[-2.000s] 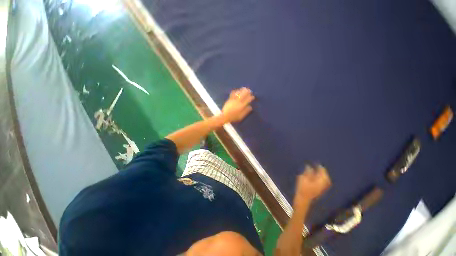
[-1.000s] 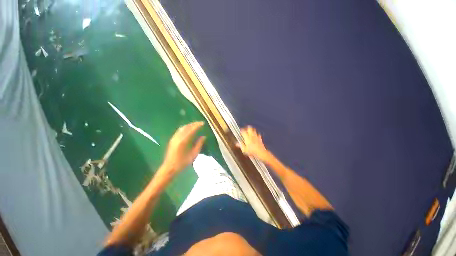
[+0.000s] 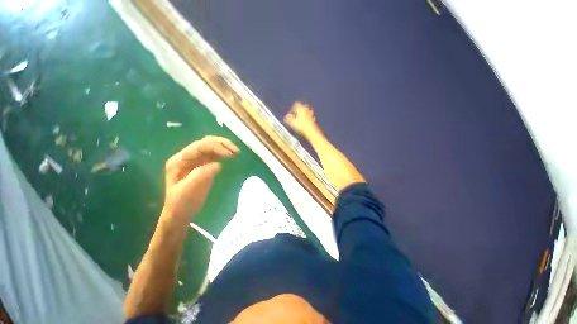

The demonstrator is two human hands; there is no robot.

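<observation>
A dark navy fabric ply (image 3: 405,126) covers the table. Its long near edge runs beside striped pale stacked plies (image 3: 247,93) and a yellow-brown wooden edge strip (image 3: 278,144). My right hand (image 3: 300,118) is at the cloth's near edge, fingers bent; whether it pinches the cloth cannot be told. My left hand (image 3: 195,171) is over the green floor, left of the table, empty, with fingers curved and the thumb apart.
Pale blue-grey cloth (image 3: 47,253) hangs at the lower left. Offcuts (image 3: 111,109) lie on the green floor (image 3: 136,136). A large white surface (image 3: 506,38) borders the cloth at the right. A small orange thing (image 3: 544,260) is at the far right.
The view has moved along the table; the dark bars at the ply end have shifted to the right rim. My right hand has moved up along the edge, my left hand slightly leftward.
</observation>
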